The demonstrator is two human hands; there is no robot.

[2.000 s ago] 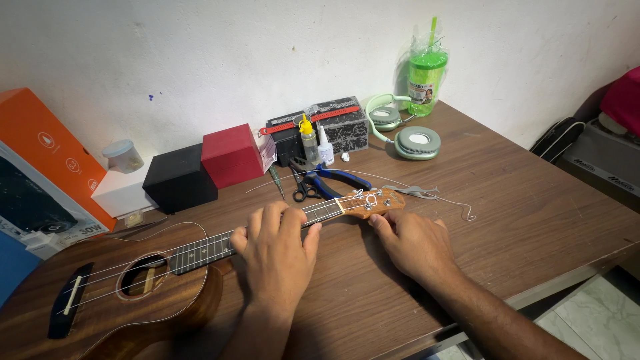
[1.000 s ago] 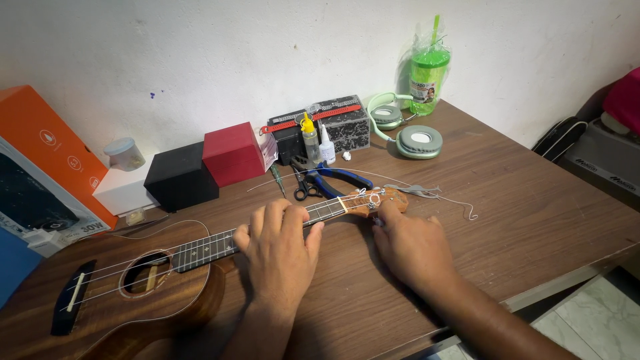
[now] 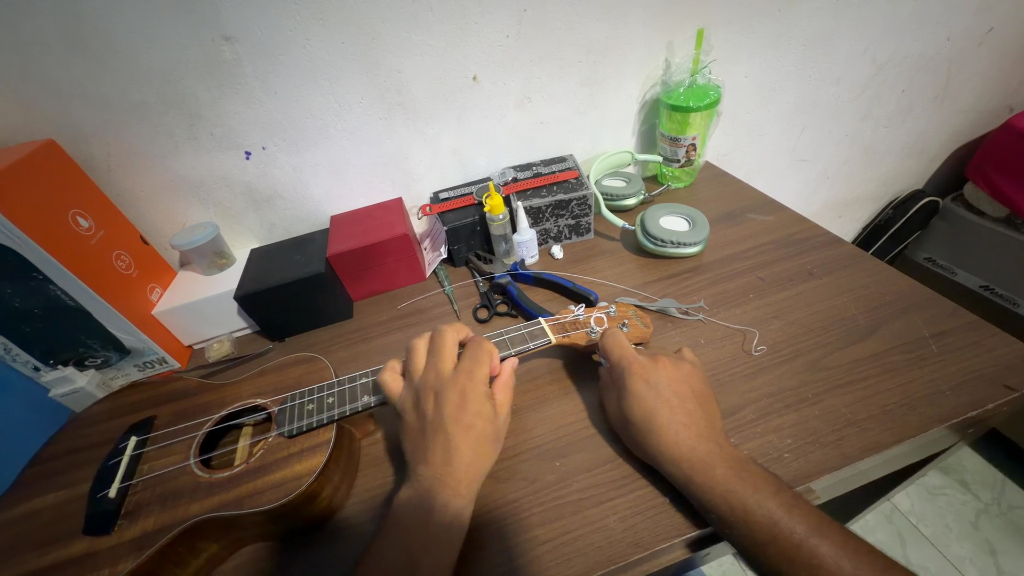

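Note:
A brown wooden ukulele [image 3: 272,504] lies face up on the wooden table [image 3: 832,360], its neck pointing right. My left hand [image 3: 452,400] is wrapped over the neck, fingers across the fretboard [image 3: 340,400]. At the near edge of the headstock [image 3: 636,324], my right hand [image 3: 660,396] has its fingers on a tuning peg, mostly hidden beneath them. Strings run over the sound hole [image 3: 236,438] to the bridge [image 3: 118,472]; curled string ends stand at the tuning posts. Just behind the headstock are blue-handled pliers [image 3: 552,288] and a loose string [image 3: 720,324].
Black scissors [image 3: 490,304], a screwdriver [image 3: 447,290], a yellow-capped bottle [image 3: 498,228] and a white-capped bottle [image 3: 525,240] stand or lie behind the neck. Along the wall are boxes, including a red one [image 3: 376,248], green headphones [image 3: 672,230] and a green tumbler [image 3: 686,136].
My right hand has shifted and turned slightly at the headstock's near edge. My left hand stays on the neck.

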